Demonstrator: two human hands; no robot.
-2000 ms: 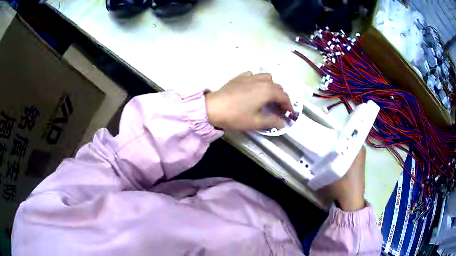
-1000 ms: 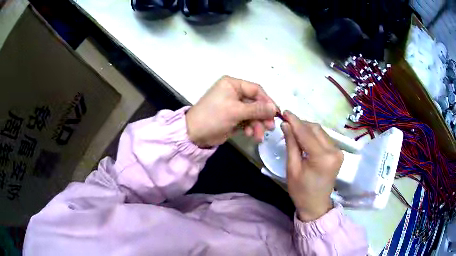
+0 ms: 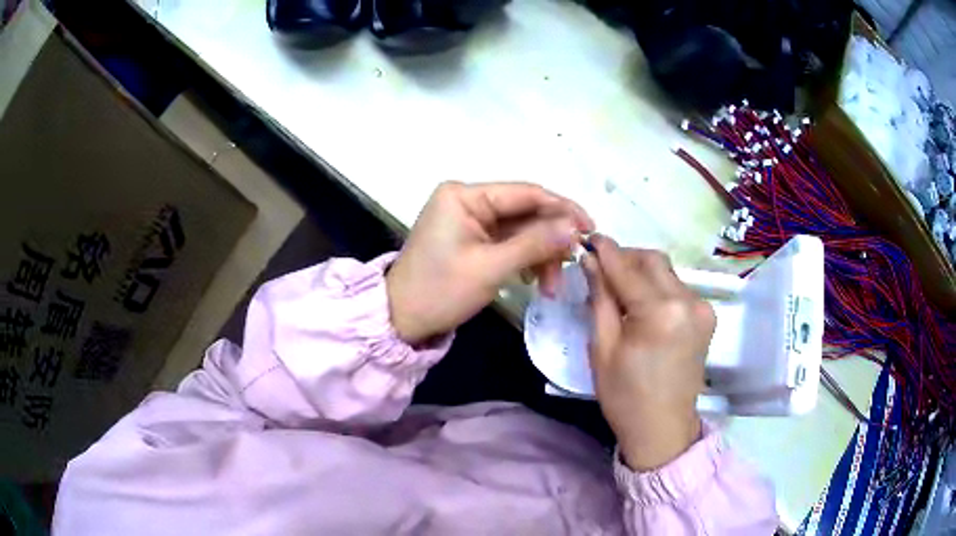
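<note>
A white bracket with a round cup end (image 3: 558,340) and a flat upright plate (image 3: 805,325) lies at the bench's front edge, partly under my right hand. My left hand (image 3: 477,251) and my right hand (image 3: 650,340) meet fingertip to fingertip above the cup. Both pinch a thin wire lead with a small pale end (image 3: 583,241) between thumb and fingers. The lead is mostly hidden by the fingers, so how its ends sit cannot be told.
A red-and-blue wire bundle (image 3: 828,220) with white plugs lies at the right, beside an open carton (image 3: 891,173) of white and silver parts. Black parts (image 3: 702,63) lie behind; two black heads (image 3: 419,21) are at the back edge. Blue-and-white strips (image 3: 854,471) lie lower right, a cardboard box (image 3: 115,241) left.
My right hand has come from behind the bracket's plate to the wire lead, meeting my left hand. The bracket was tilted and held; it now rests lower on the bench.
</note>
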